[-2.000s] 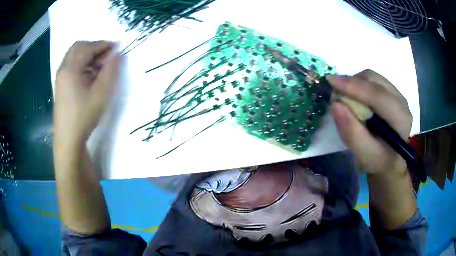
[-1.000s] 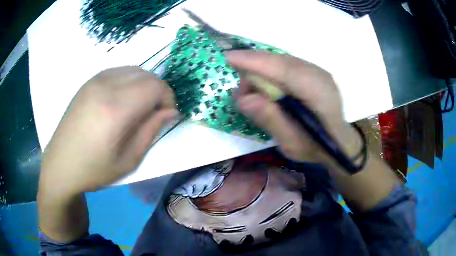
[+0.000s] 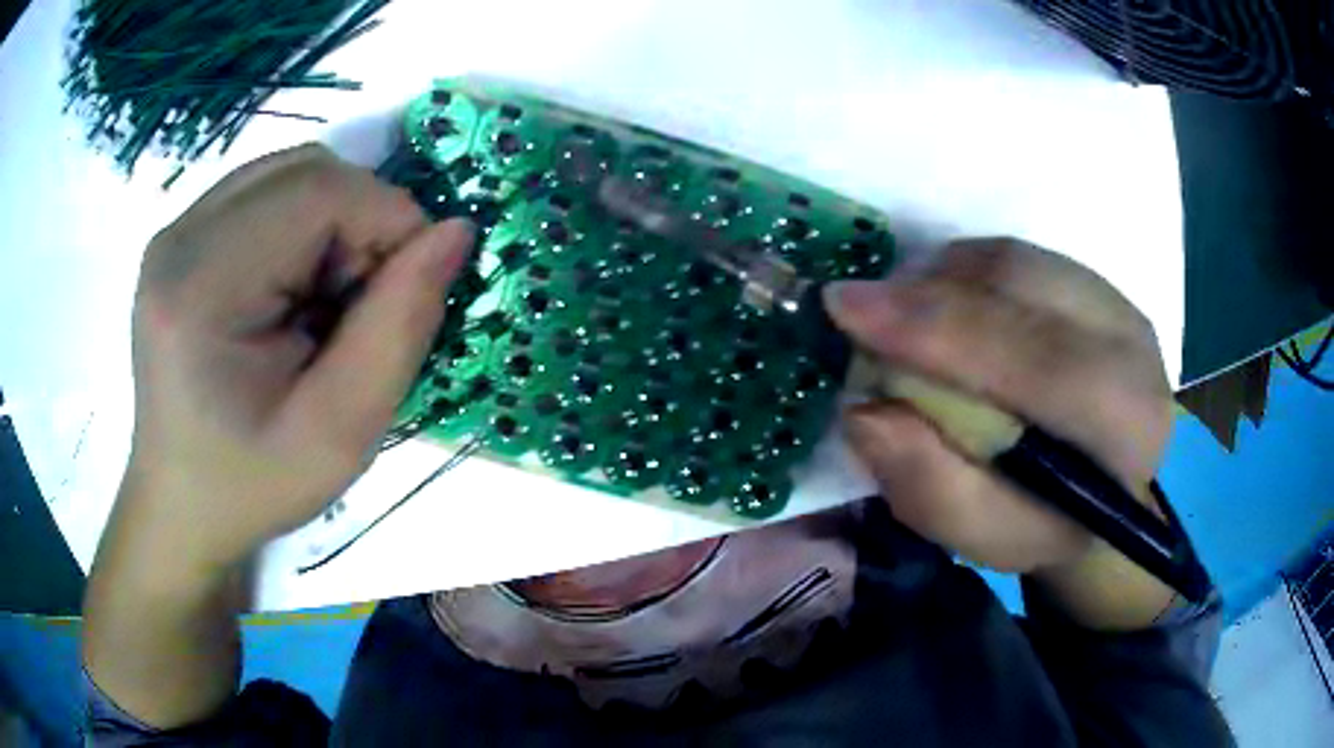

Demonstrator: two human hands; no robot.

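The green PCB panel (image 3: 658, 314) lies tilted on the white paper, with rows of rounded units and shiny dots. My right hand (image 3: 1010, 409) is shut on the soldering iron (image 3: 1083, 504), held like a pen. Its metal barrel reaches left over the panel; the tip is blurred and I cannot tell if it touches. My left hand (image 3: 293, 344) is at the panel's left edge, thumb and forefinger close together over the units. Whether a wire is between them is hidden. A dark lead wire (image 3: 388, 512) trails from the panel's lower left edge.
A wire bundle (image 3: 190, 66) lies at the upper left of the white paper (image 3: 1010, 161). A black round guard with concentric rings (image 3: 1185, 37) is at the upper right. The dark green bench top (image 3: 1244, 219) shows at the right, with brown pieces below its edge.
Compared with a second ago, the panel appears larger and more fully visible. My right hand has moved right, off the panel's middle. My left hand is at its left edge, covering most of the trailing wires.
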